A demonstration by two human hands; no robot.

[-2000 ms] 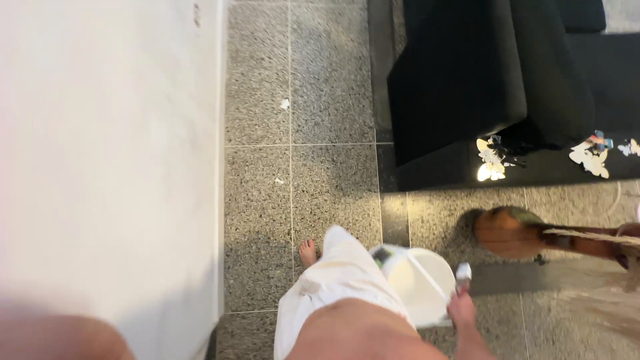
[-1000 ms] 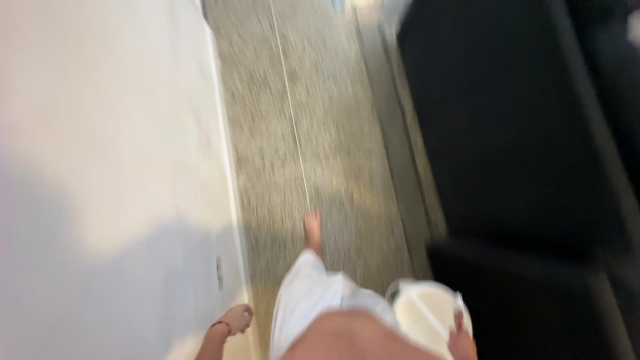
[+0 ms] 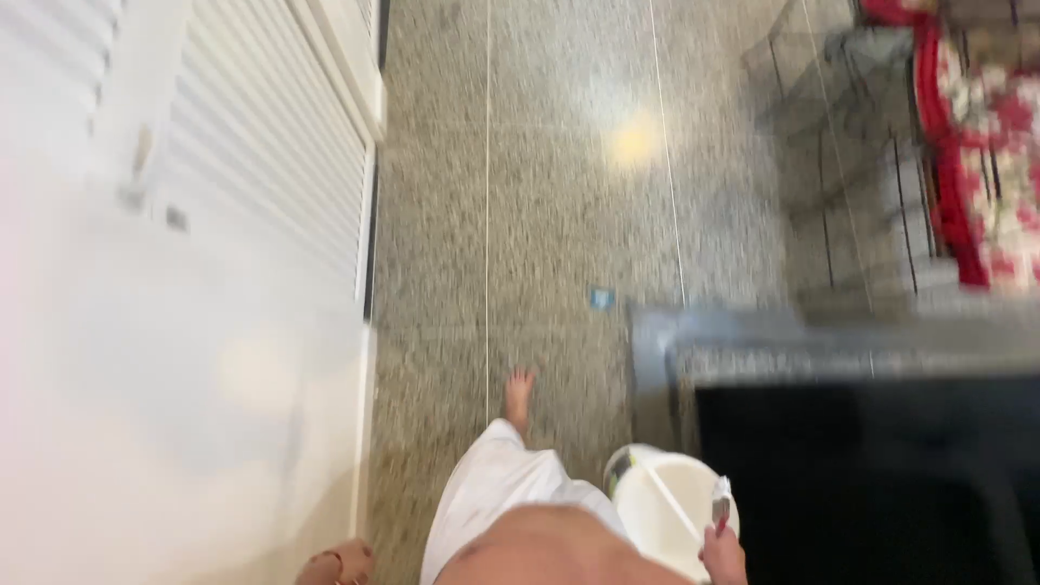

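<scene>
At the lower right, my right hand [image 3: 723, 556] grips a paintbrush [image 3: 721, 505] with a red handle and white on its bristles. The hand is at the rim of a white plastic bucket [image 3: 668, 504], whose light handle strap crosses its opening; whether the fingers also hold the strap cannot be told. My left hand [image 3: 335, 564] shows at the bottom edge, low beside the white wall, with a thin band near the wrist. Its fingers are partly cut off and blurred, and nothing is seen in it.
White louvred doors [image 3: 268, 122] line the left side. A black sofa [image 3: 869, 479] stands at the lower right. Beyond it are a red floral cloth [image 3: 951, 162] and thin dark metal legs. A small blue piece [image 3: 601, 298] lies on the speckled tile floor [image 3: 569, 227].
The view has travelled forward along the floor; the louvred doors and the red cloth have come into sight. The bucket and paintbrush remain with my right hand.
</scene>
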